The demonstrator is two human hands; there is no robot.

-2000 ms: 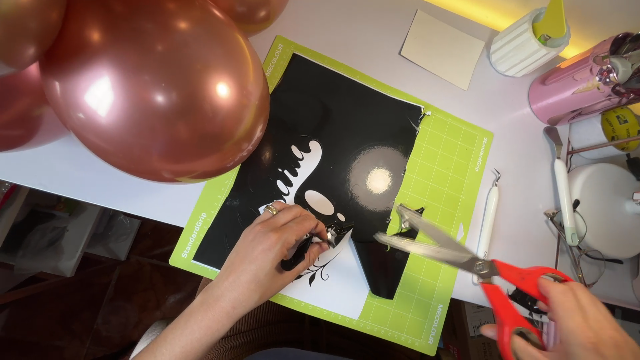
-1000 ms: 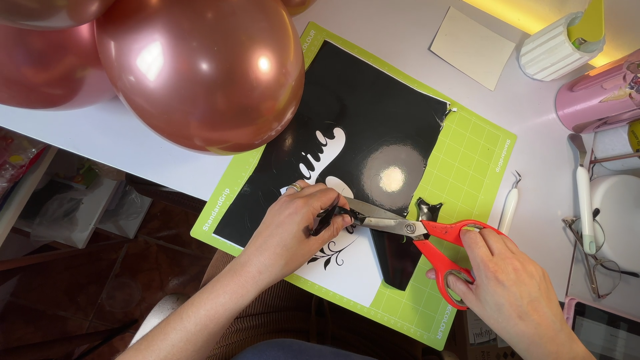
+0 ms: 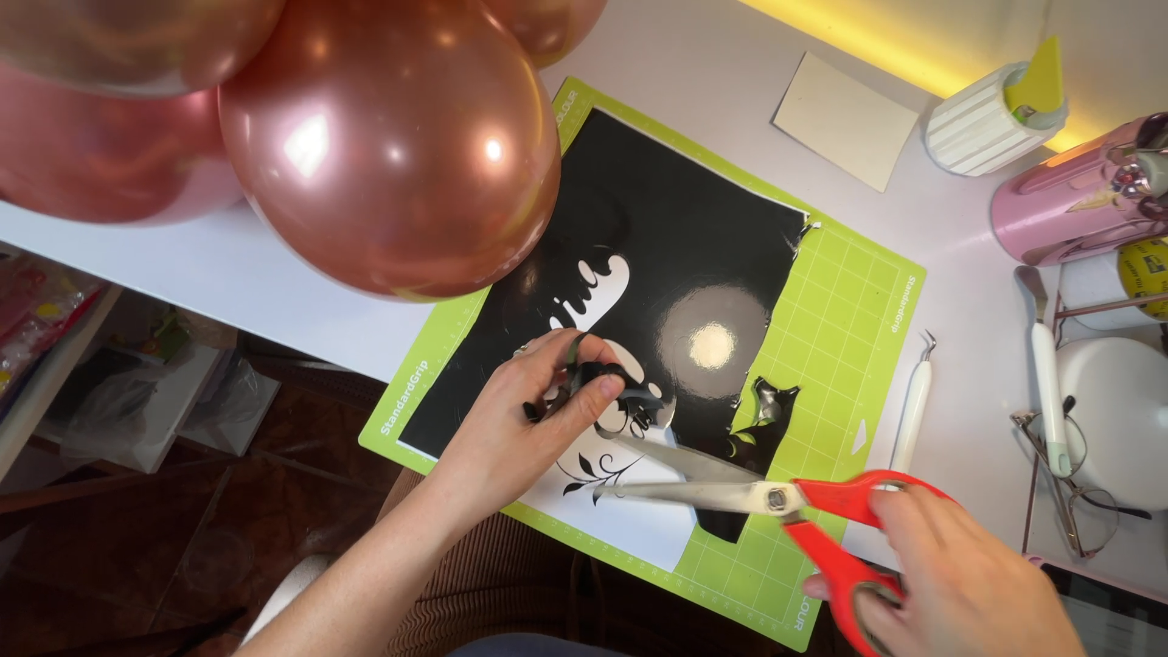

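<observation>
My left hand (image 3: 538,411) pinches a crumpled strip of black vinyl (image 3: 598,379) between thumb and fingers, above a glossy black vinyl sheet (image 3: 675,201). Red-handled scissors (image 3: 776,499) are in my right hand (image 3: 949,566), their blades parted and pointing left, just below the strip. The sheet has cut-out lettering and lies on a green cutting mat (image 3: 835,319). White backing (image 3: 639,525) with a black leaf design shows where the vinyl is peeled away. A torn vinyl scrap (image 3: 771,411) rests at the sheet's right edge.
Rose-gold balloons (image 3: 392,146) cover the upper left. A white-handled hook tool (image 3: 912,415) lies right of the mat, near eyeglasses (image 3: 1077,511) and a spatula tool (image 3: 1049,392). A cream card (image 3: 844,119), a white ribbed pot (image 3: 985,128) and a pink container (image 3: 1068,201) are at the upper right.
The scissors met the held strip one second ago; now their blades are wider apart and lower, clear of my left fingers. My left hand still holds black vinyl.
</observation>
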